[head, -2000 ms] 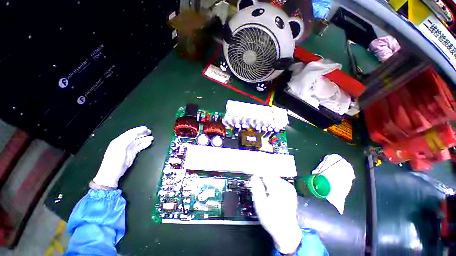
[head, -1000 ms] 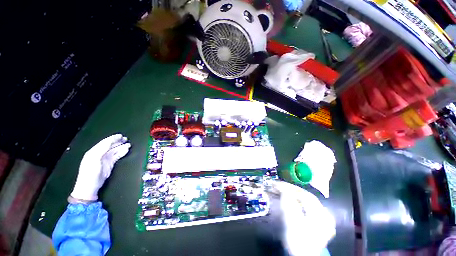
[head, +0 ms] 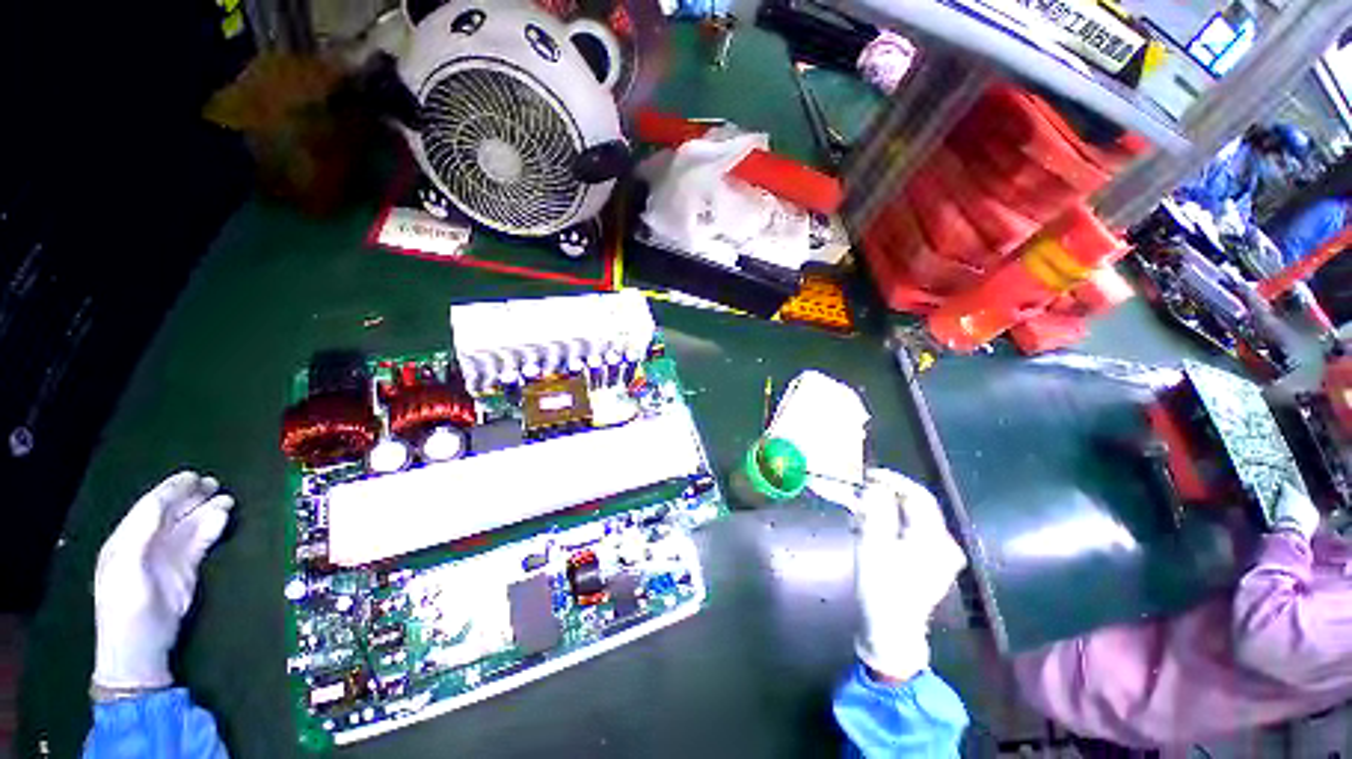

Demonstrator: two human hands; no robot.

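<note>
The power board [head: 512, 593] lies on the green bench mat, with copper-red coils [head: 329, 426], a long silver-white heatsink [head: 512, 489] and a finned heatsink at its far edge. My left hand [head: 151, 581], in a white glove, is empty and slightly curled left of the board, not touching it. My right hand [head: 902, 571], also gloved, is right of the green liquid cup [head: 777, 467]. Its fingers pinch a thin brush or stick [head: 833, 481] that points to the cup's rim; whether its tip is inside is unclear. A white cloth [head: 820, 423] lies behind the cup.
A panda-faced fan [head: 507, 148] stands behind the board, with a black box [head: 712, 276] holding white plastic beside it. Red bins [head: 993, 208] are at the back right. Right of a bench edge, a person in pink sleeves [head: 1186, 653] holds another board [head: 1243, 430]. Darkness fills the left.
The view has shifted right, so the board and fan appear further left. My right hand has moved off the board to beside the cup. The neighbouring person has come into view.
</note>
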